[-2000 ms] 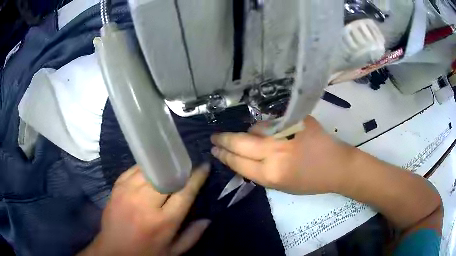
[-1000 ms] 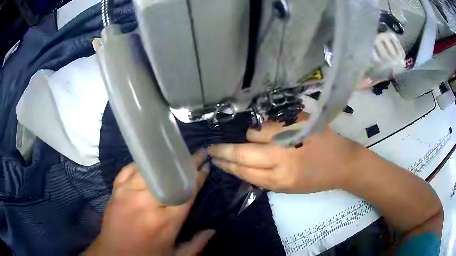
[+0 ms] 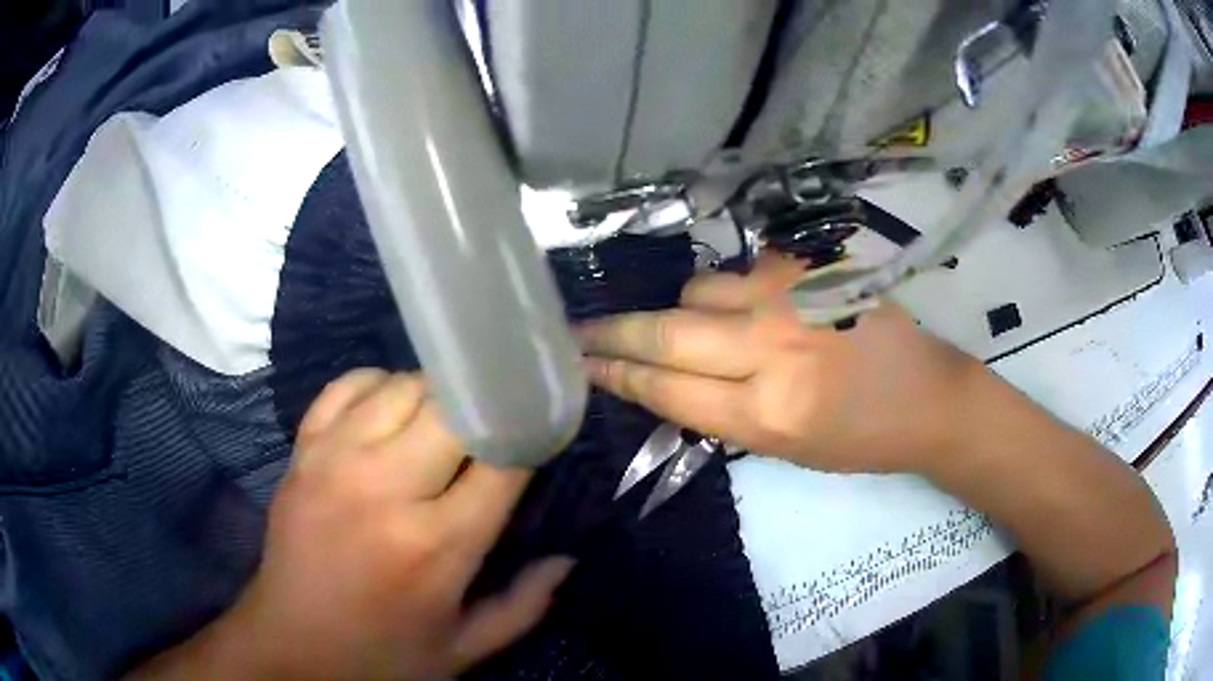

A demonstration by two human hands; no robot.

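The dark navy gathered waistband [image 3: 349, 286] runs under the metal presser foot area [image 3: 605, 220]. My left hand [image 3: 386, 532] lies on the band at the lower left, thumb apart, partly hidden by the grey lamp bar; whether it grips cloth is unclear. My right hand [image 3: 785, 373] lies on the band just below the needle area, fingers together and pointing left. Silver snips [image 3: 668, 466] stick out from under this hand, blades apart, their handles hidden in the palm. The grey-blue garment body [image 3: 200, 459] is heaped left, with a white cloth flap [image 3: 220, 226] on it.
The off-white machine head [image 3: 665, 80] fills the top. The thick grey lamp bar [image 3: 459, 253] hangs over my left hand. A small dark scrap [image 3: 1004, 319] and a dark strip [image 3: 885, 224] lie on the white bed. Ruler markings [image 3: 891, 559] run along the table front.
The machine head and lamp bar appear further right and higher in the view. My left hand's fingers are now further from the right fingertips. Both snip blades show again, spread apart.
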